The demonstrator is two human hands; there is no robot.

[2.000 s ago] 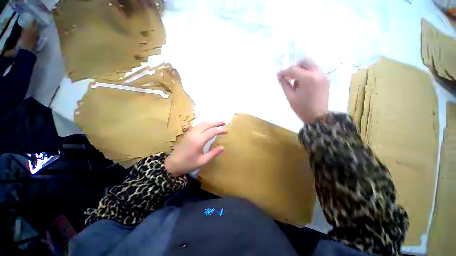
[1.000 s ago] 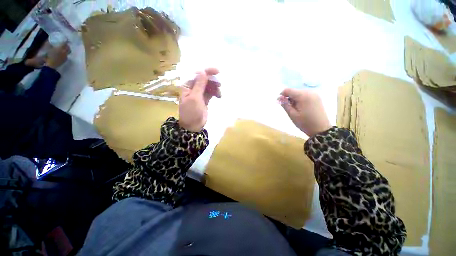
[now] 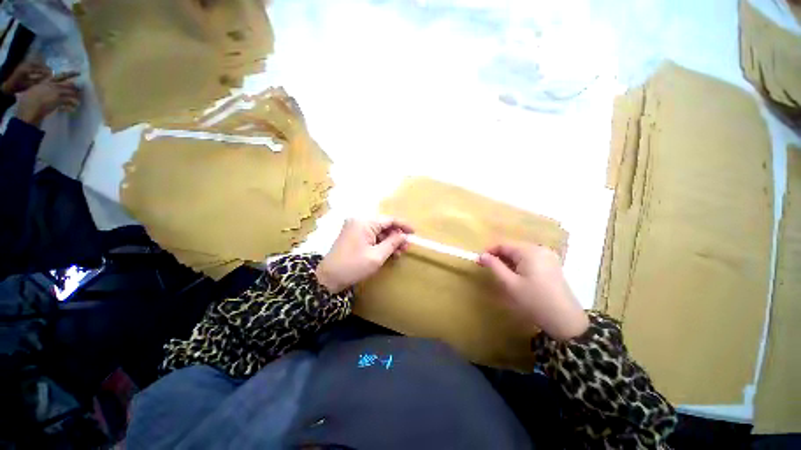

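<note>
A tan kraft blank [image 3: 439, 306] lies flat on the white tabletop in front of my body. A narrow white strip [image 3: 443, 250] is stretched between my two hands over the upper part of the blank. My left hand [image 3: 364, 253] pinches its left end between thumb and fingers. My right hand [image 3: 531, 277] pinches its right end. The strip's ends are hidden under my fingertips. I cannot tell whether the strip touches the blank.
A fanned tan pile with a white strip [image 3: 220, 193] is at the left, another tan pile [image 3: 167, 66] beyond it. A tall tan stack [image 3: 703, 228] is at the right. Crumpled clear plastic [image 3: 553, 79] lies at the far side. Another person's hands [image 3: 44, 92] are at far left.
Both hands have come from above the table beyond the blank down to it. The white strip now shows stretched between them. The view has shifted slightly.
</note>
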